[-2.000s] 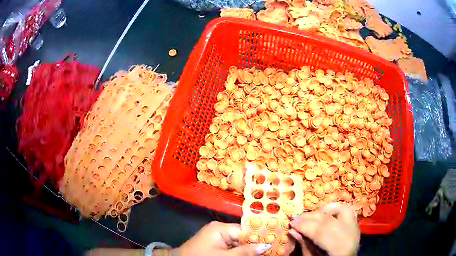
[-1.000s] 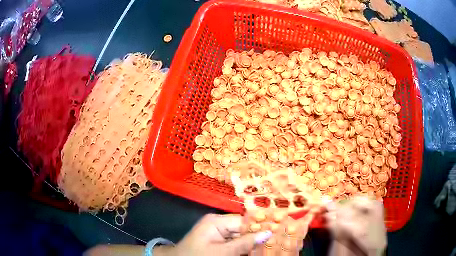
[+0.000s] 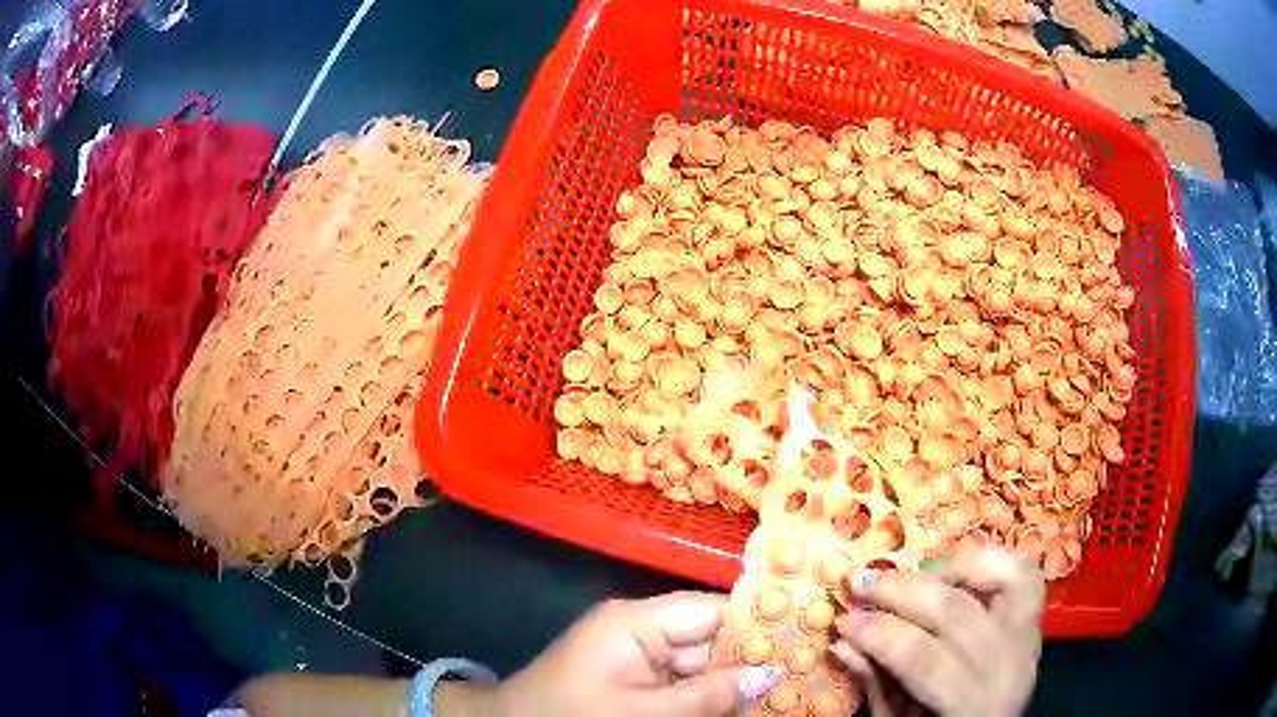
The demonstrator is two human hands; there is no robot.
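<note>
My left hand [image 3: 623,658] holds the lower left edge of a moulded orange sheet [image 3: 787,602], with the thumb on top. My right hand [image 3: 952,630] grips the sheet's right edge with its fingertips; whether it holds a tool is hidden. The lower part of the sheet has rows of raised domes. Its upper part is a holed web that bends over the front rim of the red plastic basket [image 3: 588,525]. Loose round orange parts [image 3: 868,266] fill much of the basket.
Left of the basket lies a pale orange flash pile [image 3: 315,350], and farther left a red flash pile [image 3: 154,280]. One loose round part [image 3: 486,79] lies on the dark bench. Flat orange pieces [image 3: 1120,81] lie behind the basket. Crumpled clear plastic [image 3: 1230,301] is at the right.
The sheet has tilted and its holed upper part has shifted right and spread. My right hand has moved left and closer to my left hand. The view has shifted slightly.
</note>
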